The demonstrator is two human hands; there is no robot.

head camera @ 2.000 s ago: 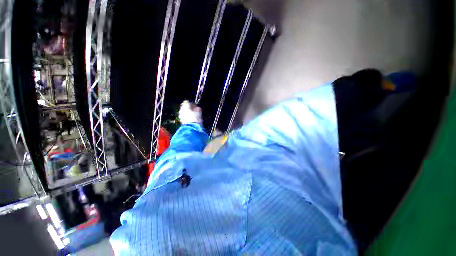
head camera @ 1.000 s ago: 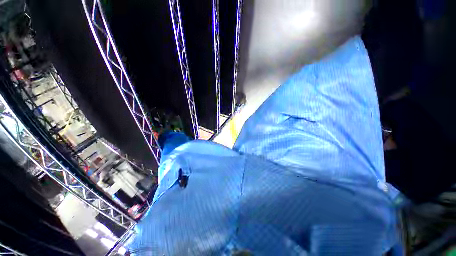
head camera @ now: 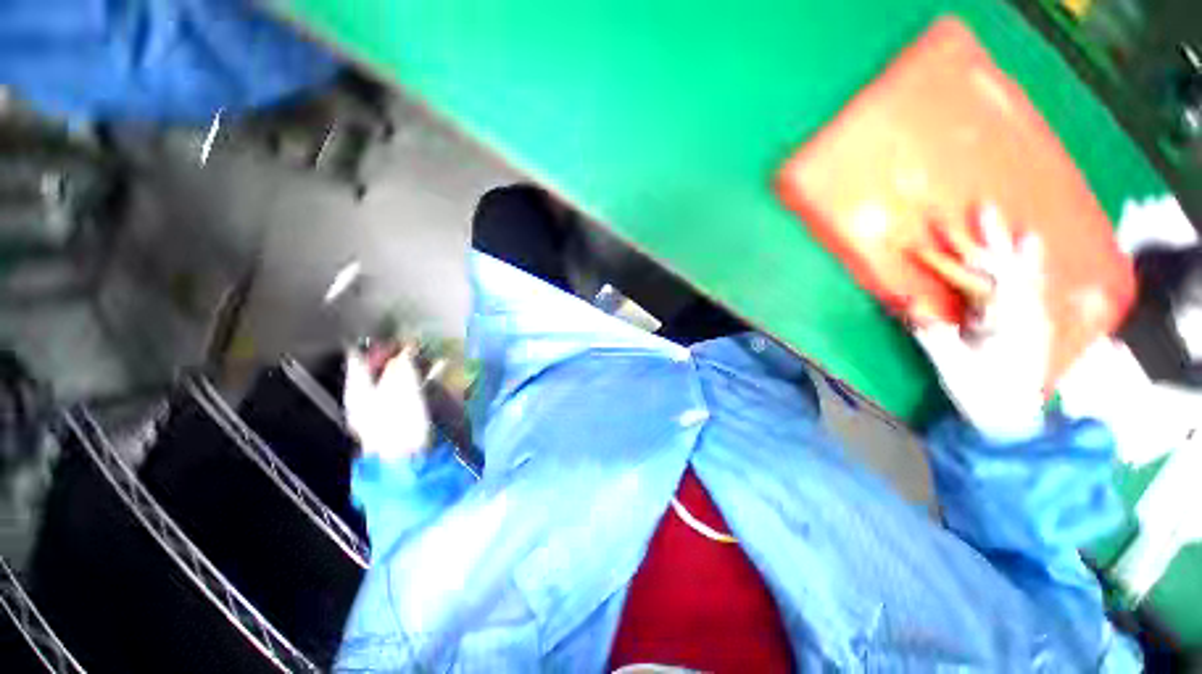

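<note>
An orange-red mat (head camera: 949,158) lies on the green bench top (head camera: 633,119) at the upper right. My right hand (head camera: 995,329), in a whitish glove, rests on the lower part of the mat with its fingers apart; nothing shows in it. My left hand (head camera: 389,402), also gloved, is low at the left, away from the bench and beside the metal rails. Something small and greenish shows at its fingertips, but blur hides what it is and whether the hand grips it.
White sheets (head camera: 1120,395) and a black-and-white object (head camera: 1173,283) lie right of the mat. A long white object (head camera: 1167,520) is at the lower right edge. A person's blue sleeve or smock (head camera: 158,53) shows at the upper left. Lattice rails (head camera: 185,540) run at the lower left.
The view has swung from my smock and the rails to the bench. The mat and my right hand have come into view. My left hand shows lower and further left than two seconds ago.
</note>
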